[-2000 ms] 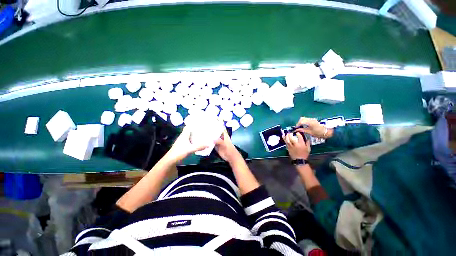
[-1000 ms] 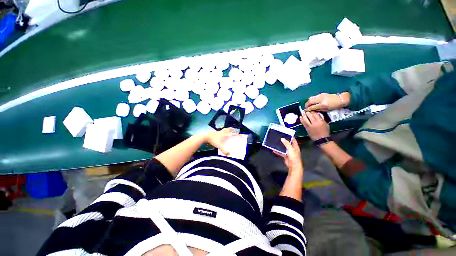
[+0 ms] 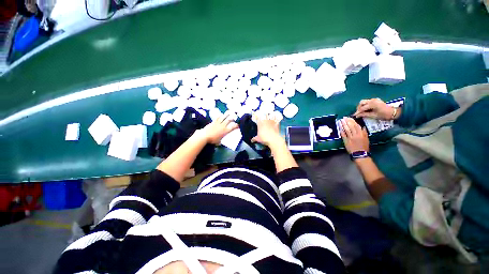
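My right hand (image 3: 269, 131) holds a black insert tray (image 3: 248, 128) at its left side, low over the bench. My left hand (image 3: 219, 129) reaches forward at the edge of the product spread; whether it grips anything is hidden. A plain white box piece (image 3: 231, 139) lies between my hands. A white box base with a dark inside (image 3: 299, 137) lies right of my right hand. Beside it, a filled box (image 3: 325, 130) shows a white piece in its centre. Many small white rounded products (image 3: 230, 91) are spread in front of my hands.
A black insert pile (image 3: 177, 134) lies left of my left hand. White boxes stand farther left (image 3: 123, 143) and at the back right (image 3: 387, 68). Another worker's hands (image 3: 355, 134) work at the right beside the filled box. The white edge rail (image 3: 128, 73) runs behind the products.
The white-rimmed box base has left my right hand and lies beside the filled box. My right hand has moved left to a black insert. My left hand has moved forward off the white piece.
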